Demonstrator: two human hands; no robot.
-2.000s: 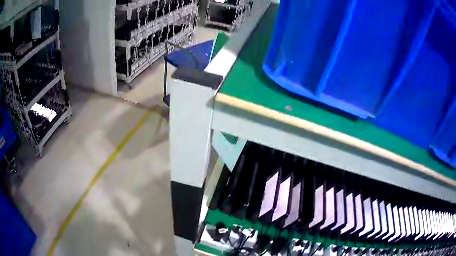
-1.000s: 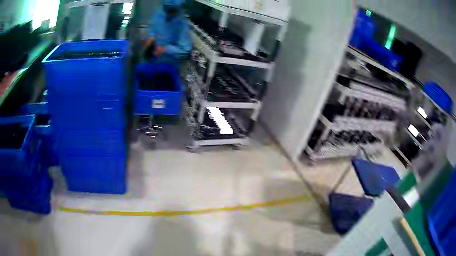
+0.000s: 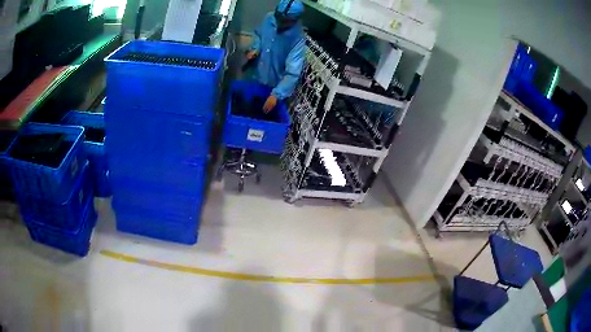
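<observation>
Neither of my hands is in view. Nearest in front of me at the lower right is the corner of the green-topped rack [image 3: 553, 280], cut off by the picture's edge, with part of a blue crate [image 3: 581, 314] on it. Beside it stands a folding chair with a dark blue seat [image 3: 479, 301] and backrest. Across the floor is a tall stack of blue crates [image 3: 159, 155]; its top crate holds rows of dark items.
A person in a blue smock and cap [image 3: 282, 52] reaches into a blue crate [image 3: 256, 135] on a wheeled stool. Wheeled racks [image 3: 337, 146] stand beside them and behind a wall [image 3: 453, 123]. Lower crates [image 3: 55, 194] stand left. A yellow line [image 3: 259, 277] crosses the floor.
My view has swung left, away from the green-topped rack and its row of phones, to the floor and crate stacks. The person's hand has moved down into the crate.
</observation>
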